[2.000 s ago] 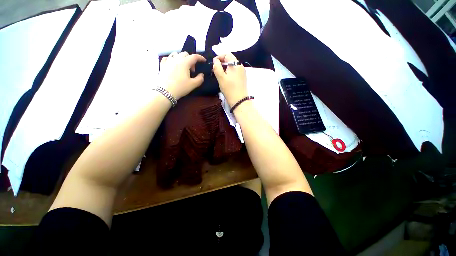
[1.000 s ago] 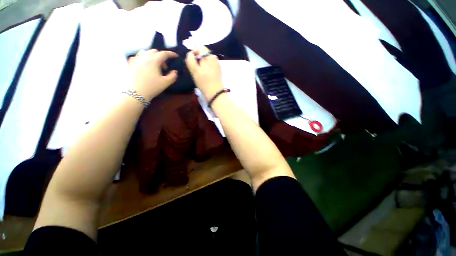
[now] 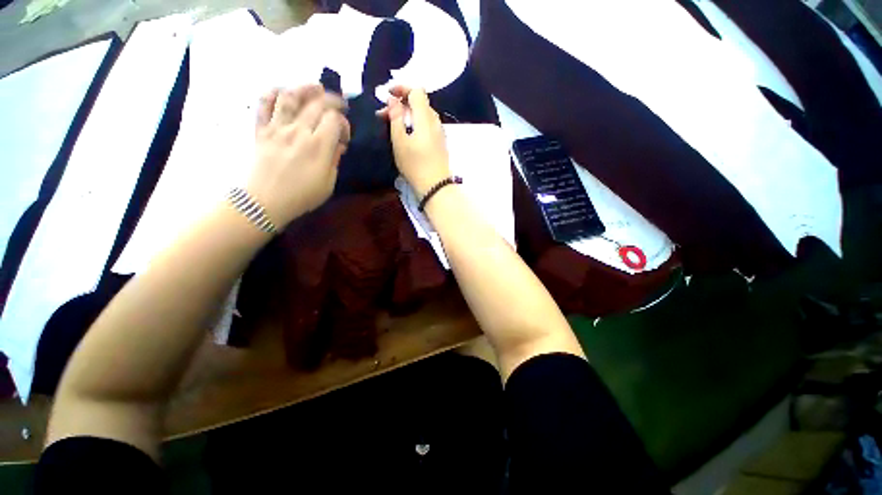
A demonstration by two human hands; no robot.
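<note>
Small dark cut pieces lie between my hands at the centre. My left hand is at their left edge, blurred, fingers pointing away from me; its fingertips are unclear and I cannot tell if it grips anything. My right hand is at their right edge and holds a thin pen, which shows between the fingers. Dark red-brown cut pieces with stepped ends lie piled below the hands, near the table edge.
A curved white piece lies above the hands. A white sheet is partly under my right forearm. A smartphone with a red ring lies to the right. Long white pieces lie over dark panels. The brown table edge is nearest me.
Against one second ago, my left hand has turned and its fingers lie closer together. The pen in my right hand has tilted more upright. The camera view has shifted, moving the scene slightly right.
</note>
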